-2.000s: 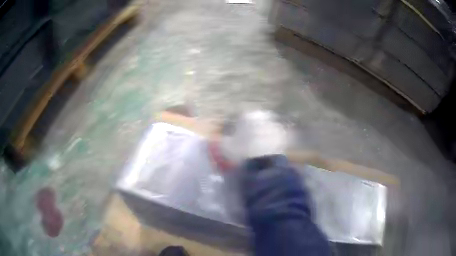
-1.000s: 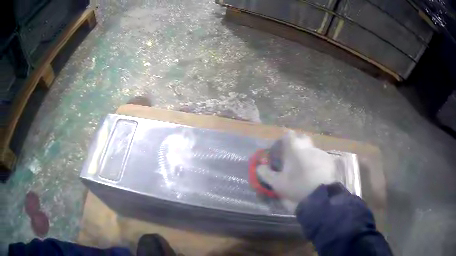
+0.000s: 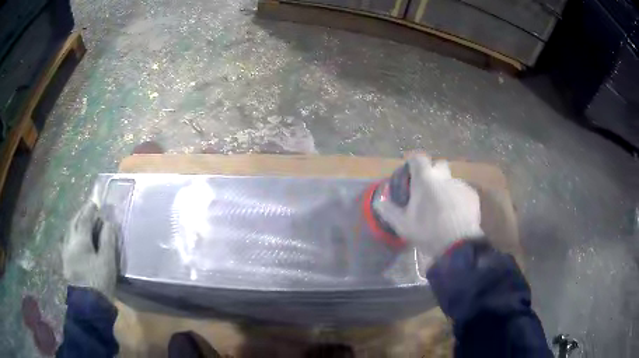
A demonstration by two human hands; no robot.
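Observation:
A long silvery metal housing lies across the tan board, its broad face up with swirl marks and a recessed outline at its left end. My right hand, in a white glove, is closed around the sander, whose red-orange rim is tilted against the housing's right part. My left hand, also gloved, lies at the housing's left end over its edge; its fingertips are blurred. It holds no tool that I can see.
Dull-red discs lie on the green-grey floor at the lower left. A small shiny metal tool lies at the lower right edge. Stacked grey housings on pallets stand at the back and at the left. A dark shoe shows at the bottom.
My left hand has come into view at the housing's left end. The view has shifted and the housing now lies level. My right hand still holds the sander on the right part.

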